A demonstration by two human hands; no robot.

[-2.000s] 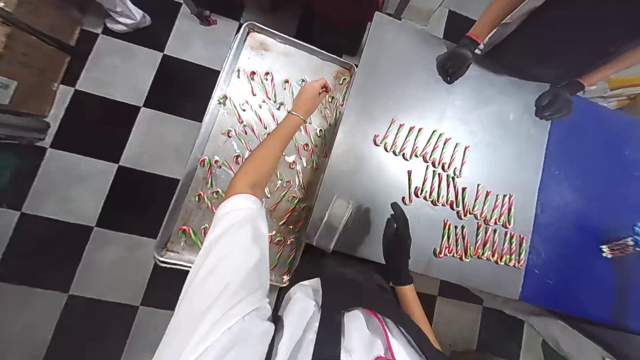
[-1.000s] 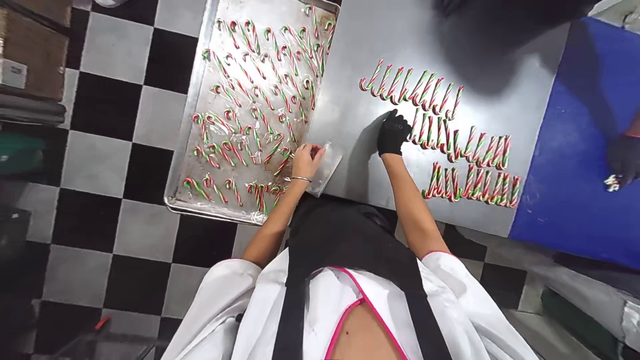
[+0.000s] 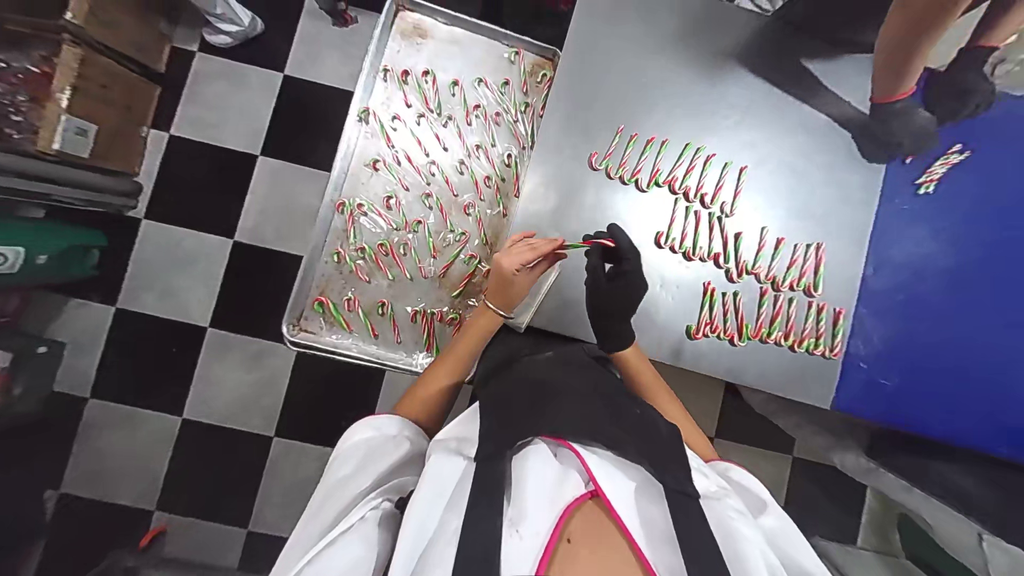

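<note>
My left hand (image 3: pixel 522 270), ungloved with a bracelet at the wrist, pinches one end of a red, white and green candy cane (image 3: pixel 578 245). The other end is in the fingers of my right hand (image 3: pixel 614 284), which wears a black glove. Both hands are over the left part of the steel table (image 3: pixel 632 88). To their left, wrapped candy canes (image 3: pixel 436 204) lie scattered on a metal sheet pan (image 3: pixel 308 272). Rows of candy canes (image 3: pixel 776 256) lie on the steel right of my gloved hand. Under my left hand, a small stack of clear wrappers (image 3: pixel 534 302) is partly hidden.
At the upper right, a co-worker's black-gloved hands (image 3: pixel 904 128) are over the edge of a blue surface (image 3: pixel 944 264), near some striped candy pieces (image 3: pixel 942 170). Cardboard boxes (image 3: pixel 104 108) stand at the left. Checkered floor (image 3: pixel 200 360) shows below the pan.
My left hand was over the far part of the pan, then came back to the wrappers; now it holds a candy cane. My gloved hand has left the rows and meets it. The co-worker's hands have moved.
</note>
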